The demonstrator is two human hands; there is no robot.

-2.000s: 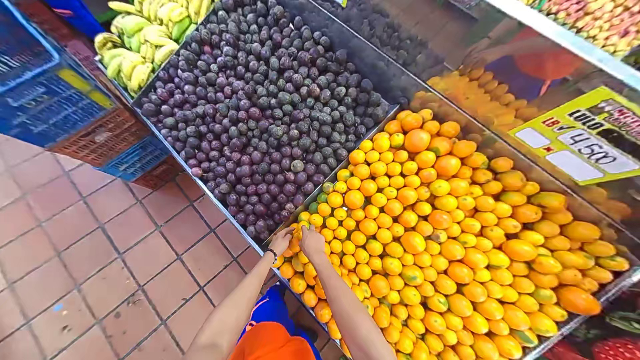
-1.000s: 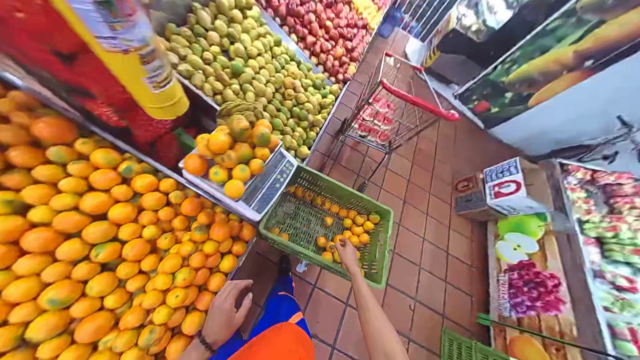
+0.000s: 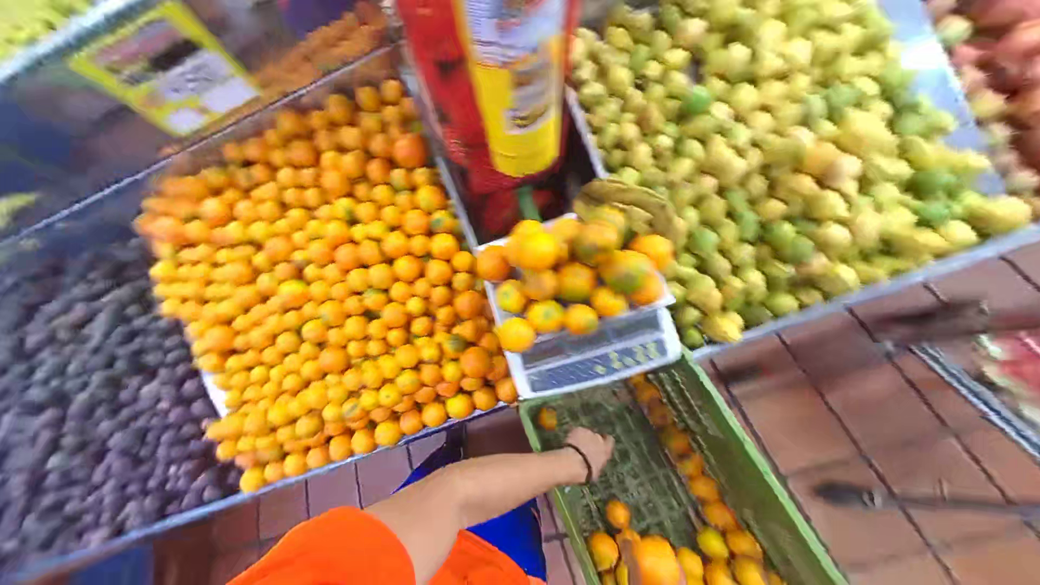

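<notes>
My left hand [image 3: 591,451], with a dark band at the wrist, reaches over the near-left part of a green plastic crate [image 3: 743,455]. Its fingers look curled but are blurred, and whether they hold anything cannot be told. A single orange fruit [image 3: 547,418] lies in the crate's corner just beyond it. More orange fruits [image 3: 719,516] lie along the crate's right side and at its near end. At the bottom edge, a blurred finger-like shape beside a larger orange fruit [image 3: 656,561] may belong to my right hand; its grip cannot be made out.
Behind the crate, a white scale [image 3: 601,357] bears a heap of orange and yellow fruits [image 3: 577,280]. To the left are bins of orange fruits [image 3: 333,325] and dark purple fruits [image 3: 97,390]; yellow-green fruits [image 3: 756,162] fill one at right. A red-and-yellow package [image 3: 520,97] hangs above the scale.
The view has swung left. My left hand has moved from beside the orange fruit bin into the green crate. My right hand, earlier plain inside the crate, is no longer clearly seen.
</notes>
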